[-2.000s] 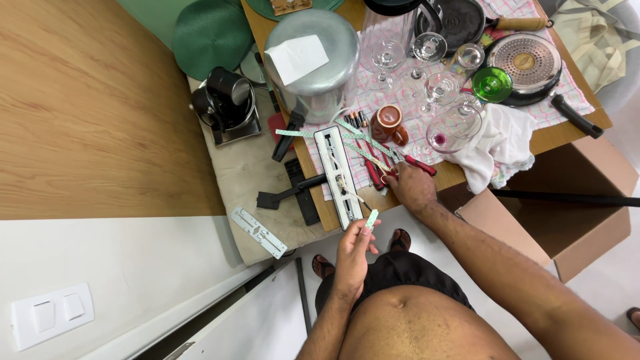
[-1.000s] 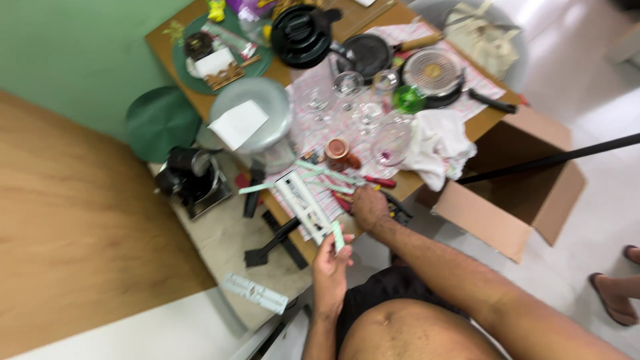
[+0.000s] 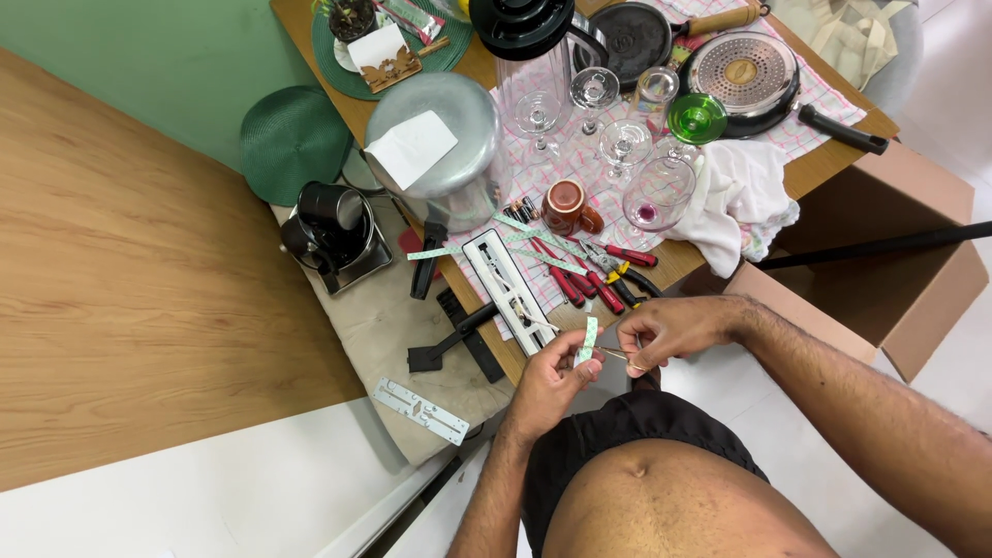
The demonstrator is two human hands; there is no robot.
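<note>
Between thumb and fingers, my left hand holds a short strip of green-patterned tape. My right hand grips a small pair of scissors, whose blades reach the strip. Beyond my left hand lies a long white fixture housing with wires inside, over the table edge. More patterned strips lie beside it. Red-handled screwdrivers and pliers with yellow and black handles rest near my right hand. Several batteries are beside the upturned brown mug.
Glasses, a large pot, pans and a white cloth stand or lie on the wooden table. A cardboard box is at the right. A metal plate and black bracket are on the left cushion.
My right hand has moved from the tools on the table to beside my left hand, and scissors now show in it. The left hand still holds the strip. The view has shifted.
</note>
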